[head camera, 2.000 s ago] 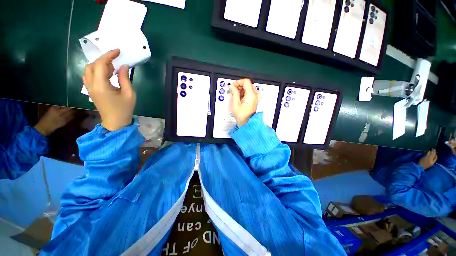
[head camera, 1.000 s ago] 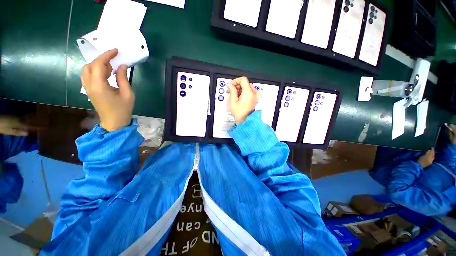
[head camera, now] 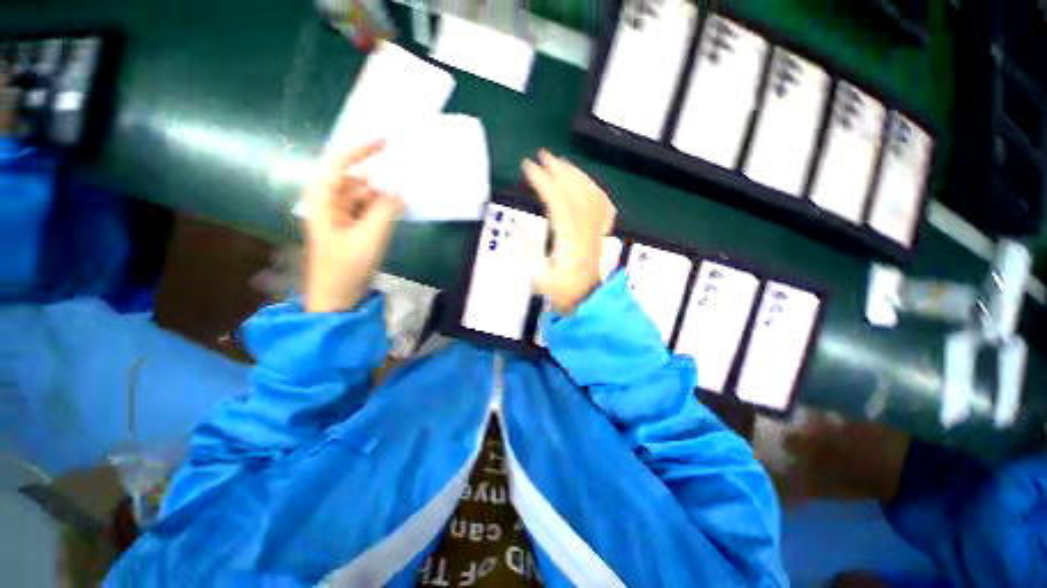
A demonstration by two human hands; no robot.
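The frame is blurred. My left hand (head camera: 348, 230) pinches a white sticker sheet (head camera: 442, 167) at its left edge, over the bench left of the near tray. My right hand (head camera: 571, 230) is over the near black tray (head camera: 454, 325), covering part of the second slot, its fingers extended and pointing up; I cannot tell whether something tiny is at the fingertips. Pale phone backs with dark camera circles lie in the tray's slots; the leftmost phone back (head camera: 502, 276) shows nearly whole.
A second black tray (head camera: 735, 184) with phone backs lies beyond, to the right. White slips (head camera: 959, 379) and a clear item (head camera: 941, 301) lie at the right. White sheets (head camera: 494, 52) lie at the far left. Other people's blue sleeves show at both sides.
The view has turned and shifted. My right hand has left the second phone back's camera end, moved toward the sheet and opened its fingers. My left hand still holds the sheet, now flatter.
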